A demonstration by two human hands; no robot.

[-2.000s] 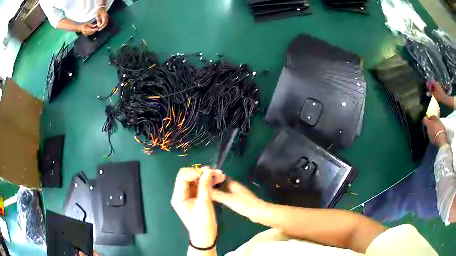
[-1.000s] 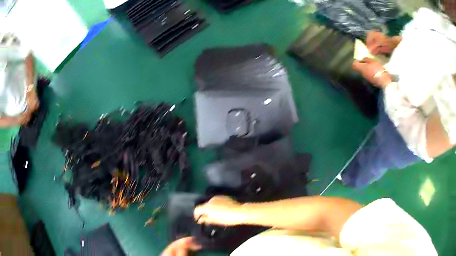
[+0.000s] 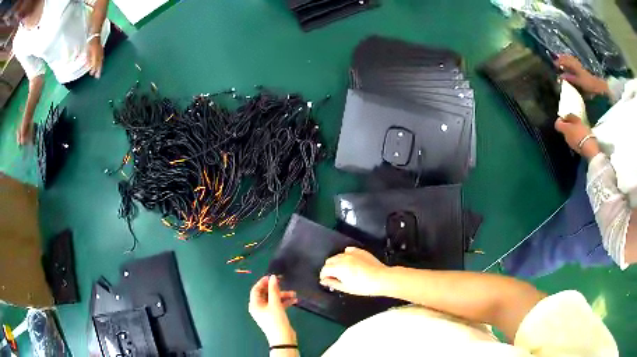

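Observation:
A flat black cover (image 3: 307, 254) lies tilted in front of me. My right hand (image 3: 353, 272) rests on it with curled fingers; what is under the fingertips is hidden. My left hand (image 3: 272, 307), with a black wristband, is at the cover's left corner, thumb and fingers close together; I cannot tell whether it pinches anything. Another black cover with a rounded patch (image 3: 401, 233) lies just behind, partly beneath my right arm. A tangled pile of black cords (image 3: 230, 150) with orange tips lies to the left behind the cover.
A fanned stack of black covers (image 3: 363, 115) lies beyond. More covers (image 3: 164, 293) lie at lower left, beside a brown cardboard panel (image 3: 21, 240). A thick dark stack (image 3: 527, 97) is at right, where a person holds a pale piece (image 3: 570, 101). Another person stands at upper left.
My hands were raised together; now they are apart and low at a cover. The view swung right and partly back. The upper-left person's hands have separated.

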